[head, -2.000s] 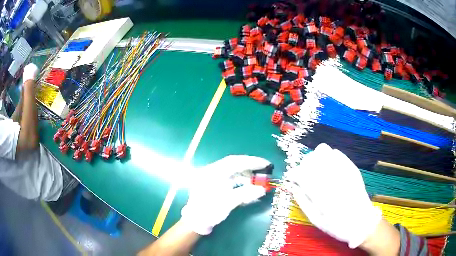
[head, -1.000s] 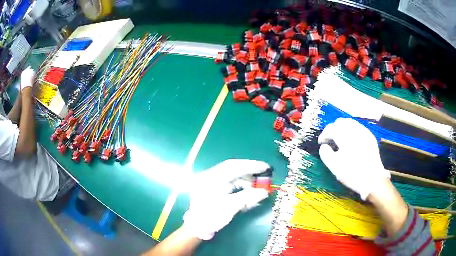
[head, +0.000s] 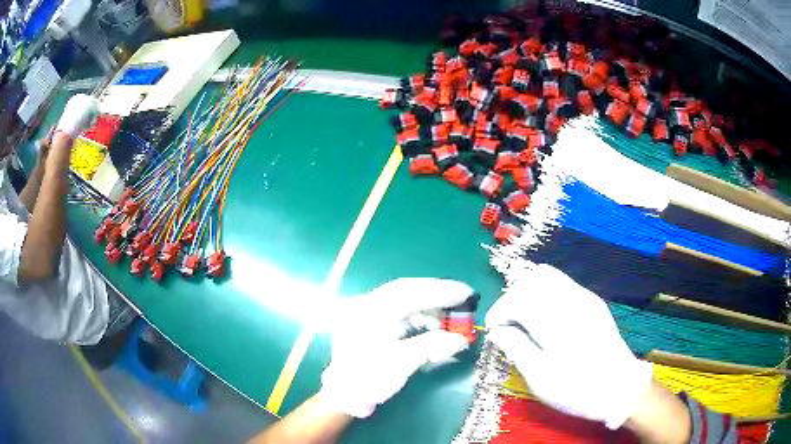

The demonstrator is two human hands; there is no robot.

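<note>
My left hand (head: pixel 386 347), in a white glove, holds a red and black connector housing (head: pixel 458 323) between thumb and fingers, at the lower middle. My right hand (head: pixel 564 342), also gloved, is just right of it, its fingertips closed close to the housing's right face. A short piece of yellowish wire (head: pixel 481 329) shows between the fingertips and the housing. Whether its tip is inside a cavity cannot be seen. The right hand covers part of the black, green and yellow wires (head: pixel 720 388).
Loose connector housings (head: pixel 486 113) are heaped at upper middle and right. Blue wires (head: pixel 607 217), red wires (head: pixel 555 423) and tan dividers (head: pixel 711 260) lie right. Wired connectors (head: pixel 165 247) fan out left. A neighbouring person's arm (head: pixel 48 208) and a wire tray (head: pixel 195 69) are at far left.
My right hand was over the blue and black wires one second ago and has come down and left to the housing. My left hand still holds the housing in about the same place.
</note>
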